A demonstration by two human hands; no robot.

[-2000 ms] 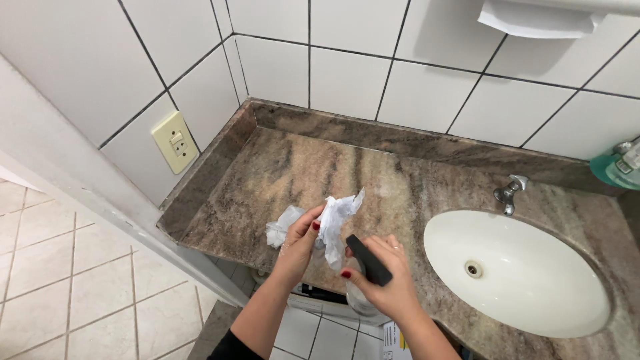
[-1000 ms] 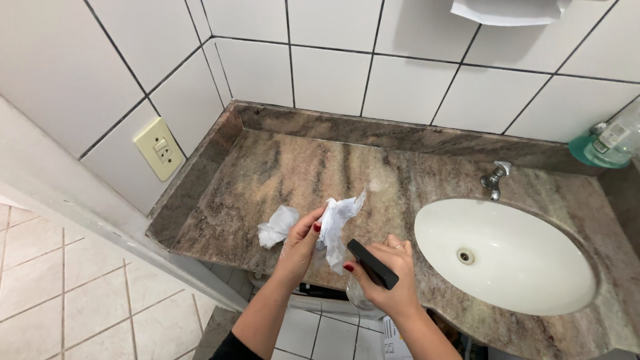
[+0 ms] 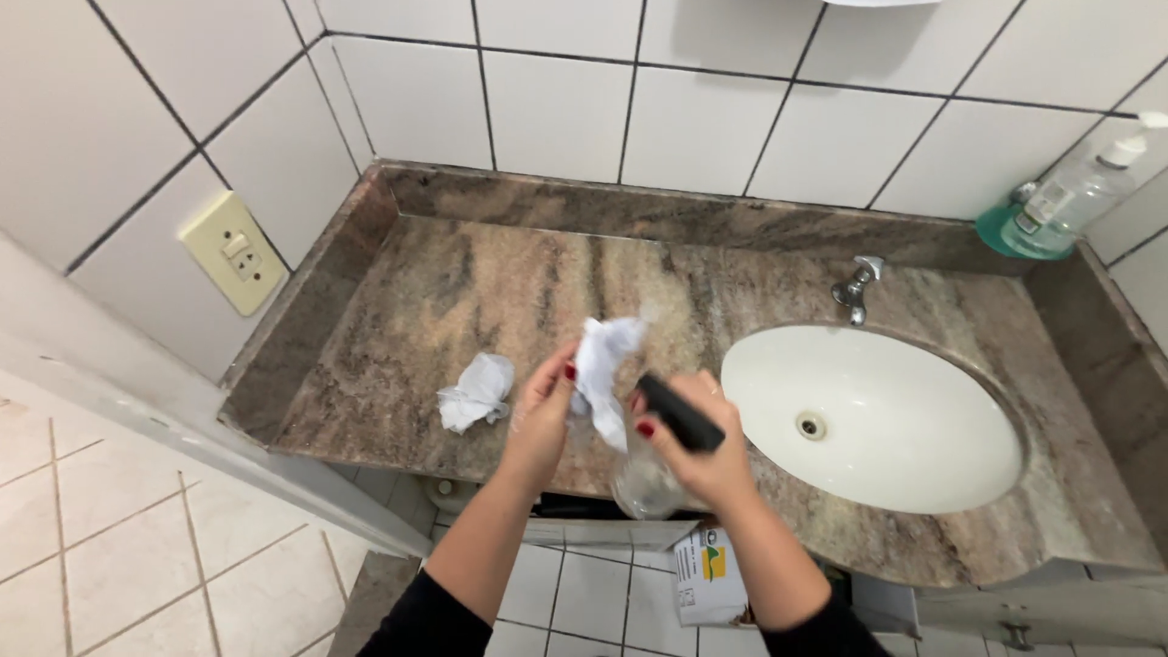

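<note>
My left hand (image 3: pixel 546 415) holds a crumpled white paper towel (image 3: pixel 602 365) above the brown stone countertop (image 3: pixel 511 274). Close to its right, my right hand (image 3: pixel 703 438) grips a clear spray bottle (image 3: pixel 646 484) by its black spray head (image 3: pixel 680 415), which points at the paper. The bottle's body hangs over the counter's front edge. A second crumpled white paper towel (image 3: pixel 476 392) lies on the counter to the left of my left hand. Fingers of my right hand partly hide the spray head.
An oval white sink (image 3: pixel 876 420) with a chrome faucet (image 3: pixel 856 290) is set into the counter at right. A pump bottle of green liquid (image 3: pixel 1049 210) stands in the back right corner. A cream wall outlet (image 3: pixel 234 254) is at left. Below the counter is a printed cardboard box (image 3: pixel 712 575).
Both hands stay close together with the paper towel and the spray bottle held. Little else has changed, apart from a slight shift of the view.
</note>
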